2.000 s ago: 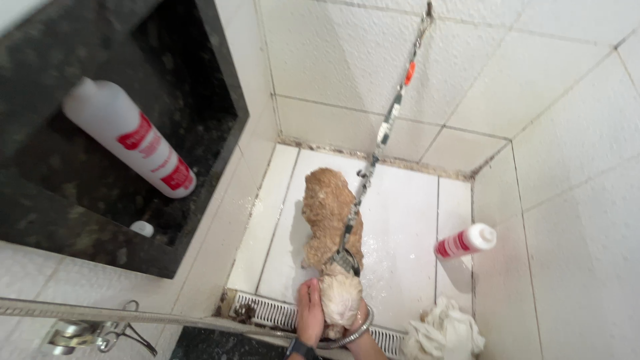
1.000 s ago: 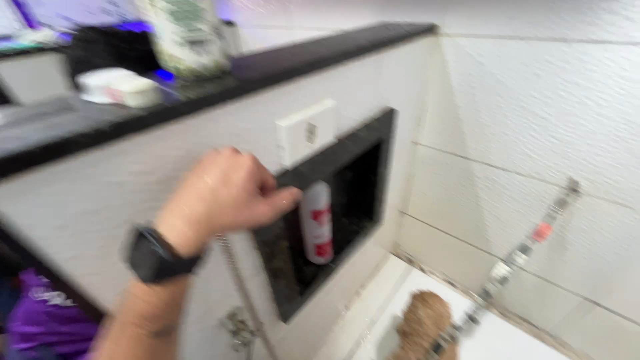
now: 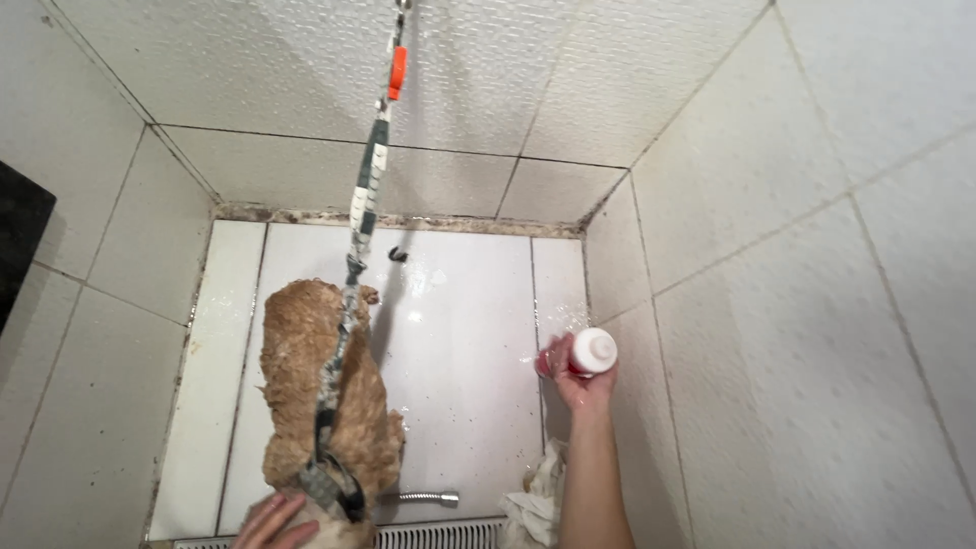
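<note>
A wet, brown curly-coated dog (image 3: pixel 320 374) stands on the white tiled floor, its head toward the bottom edge. A patterned strap (image 3: pixel 366 183) with an orange piece runs from the back wall to the collar (image 3: pixel 332 484) at its neck. My left hand (image 3: pixel 278 522) rests on the paler fur of its head, nothing else seen in it. At the right, my right hand (image 3: pixel 583 381) is closed around a white-capped plastic bottle (image 3: pixel 595 351) with red parts, near the right wall. The bottle's lower part is partly hidden by my fingers.
A wet white cloth (image 3: pixel 534 496) lies beside my right forearm. A metal shower hose end (image 3: pixel 438 498) is on the floor near the slotted drain grate (image 3: pixel 442 534). Tiled walls enclose three sides; a dark stone edge (image 3: pixel 19 236) juts in at the left.
The red and white bottle stood on the floor two seconds ago, and my right hand now holds it. Both hands were at the dog's head then. The view has swung left and back.
</note>
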